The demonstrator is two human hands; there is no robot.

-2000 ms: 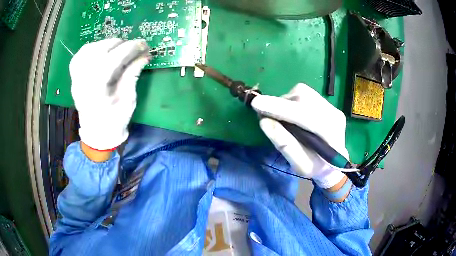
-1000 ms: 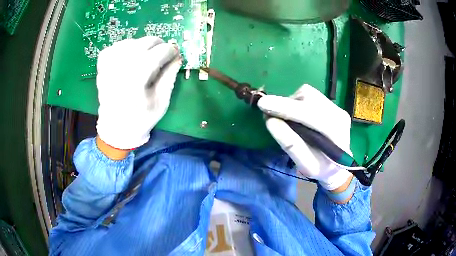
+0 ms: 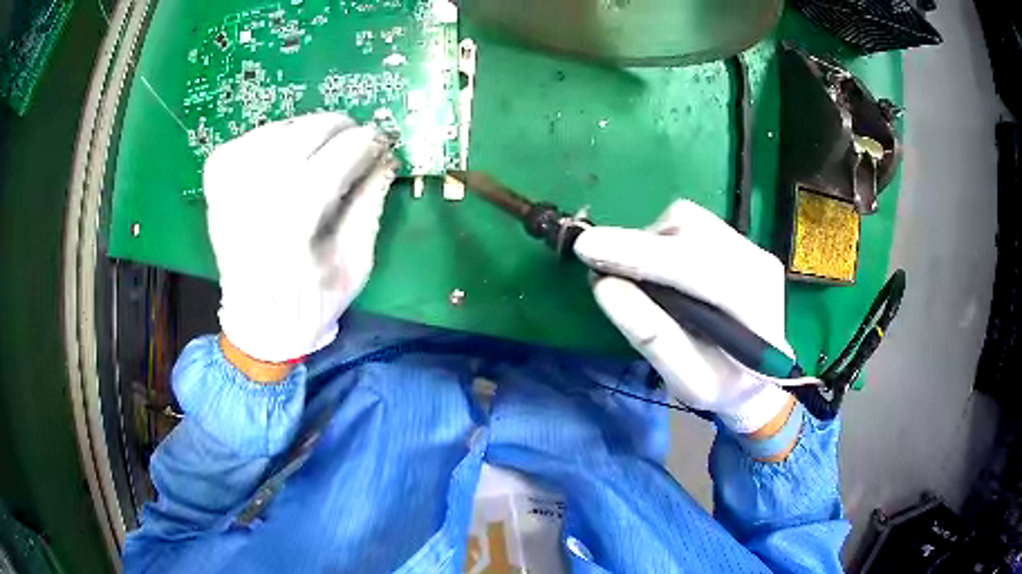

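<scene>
The green circuit board point(image 3: 303, 67) lies on the green mat, with a pale metal support plate point(image 3: 466, 101) along its right edge. My right hand point(image 3: 700, 303) is gloved in white and holds the soldering iron point(image 3: 549, 224) by its black handle. The iron's tip is at the board's lower right corner, by a pale tab; exact contact is too small to tell. My left hand point(image 3: 297, 230), also in a white glove, covers the board's lower edge with fingertips pinched. A thin strand of solder wire point(image 3: 163, 101) runs towards it from the upper left; its end at the fingertips is not visible.
The fume hood's rim point(image 3: 628, 51) hangs at the top. A black strip point(image 3: 740, 146) lies left of the dark iron stand point(image 3: 835, 129), with a yellow sponge point(image 3: 825, 234) in front. A metal rail point(image 3: 95, 224) runs along the left. The iron's black cord point(image 3: 880, 325) loops at right.
My left hand moved right over the board, then slightly back left and down. The board, mat and iron tip appear a little lower in view. The iron stays in my right hand.
</scene>
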